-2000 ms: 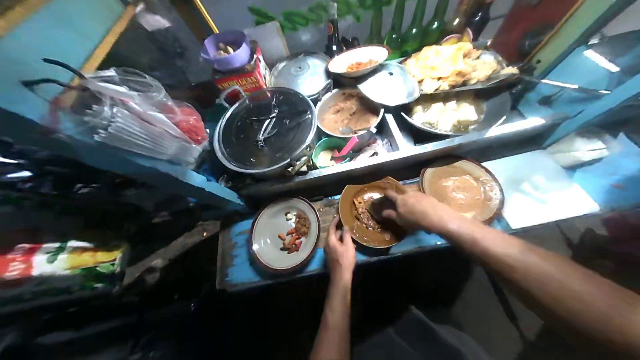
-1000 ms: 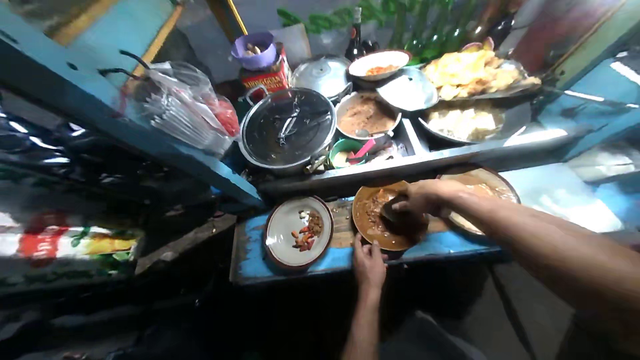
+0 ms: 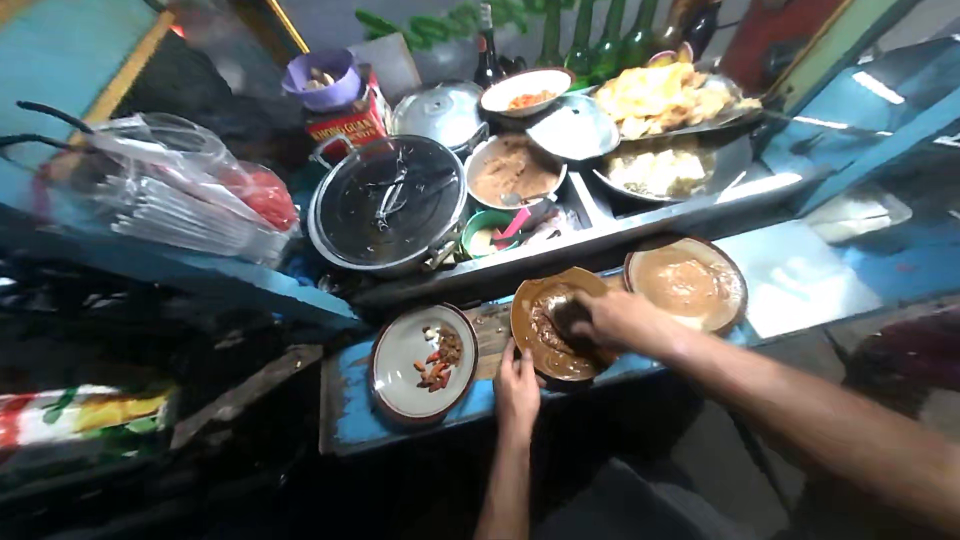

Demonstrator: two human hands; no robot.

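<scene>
A brown mortar bowl (image 3: 559, 360) with wet brown paste inside stands on the blue wooden ledge. My right hand (image 3: 611, 319) is closed round a dark pestle (image 3: 574, 319), whose lower end rests in the paste. At the bowl's near left rim, my left hand (image 3: 517, 379) steadies it with the fingertips; how firmly it grips is not plain. Left of it sits a plate (image 3: 397, 371) with red chilies (image 3: 435, 373) and small brown pieces. On the right, close to my right wrist, is a plate (image 3: 720, 289) of smooth light-brown sauce.
Behind the metal rail (image 3: 540, 251) stand a lidded pot (image 3: 386, 202), a bowl of brown paste (image 3: 514, 169), a green cup (image 3: 480, 225) and a pan of white pieces (image 3: 660, 171). Fried crackers (image 3: 660, 97) lie on a tray. White sheets (image 3: 802, 277) are at right, plastic bags (image 3: 195, 202) at left.
My right hand, with the pestle, has shifted within the bowl, and the paste lies differently in it. My left hand remains at the rim. The view has swung a little.
</scene>
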